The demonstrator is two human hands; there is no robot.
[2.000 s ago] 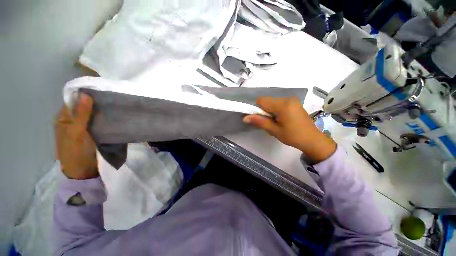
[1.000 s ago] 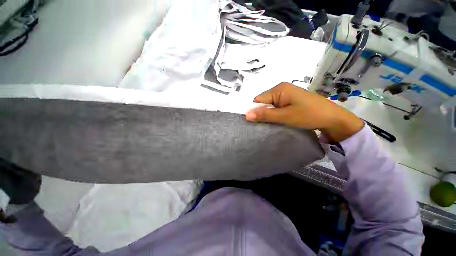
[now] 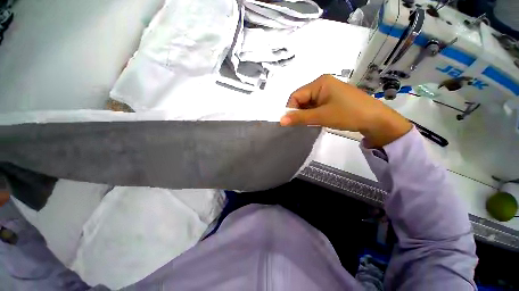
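A long grey-faced piece [image 3: 171, 153] with a white upper edge is stretched across in front of me, its rounded end at the right. My right hand [image 3: 336, 108] pinches its white edge near that end, left of the sewing machine [image 3: 444, 62]. My left hand [image 3: 3, 193] is only a sliver at the left picture edge, beside a hanging dark grey fold. The piece runs out of view there, so the left grip does not show.
White fabric [image 3: 171, 57] and crumpled white and grey strips [image 3: 250, 62] lie on the table at the back. A white pile [image 3: 142, 233] is below at lower left. Black snips [image 3: 429, 133] and a green fruit [image 3: 502, 206] lie right. A measuring tape [image 3: 347, 181] follows the front edge.
The grey-faced piece has gone from folded to stretched out. My left hand has moved left, almost out of the picture. My right hand has shifted its grip to near the rounded end.
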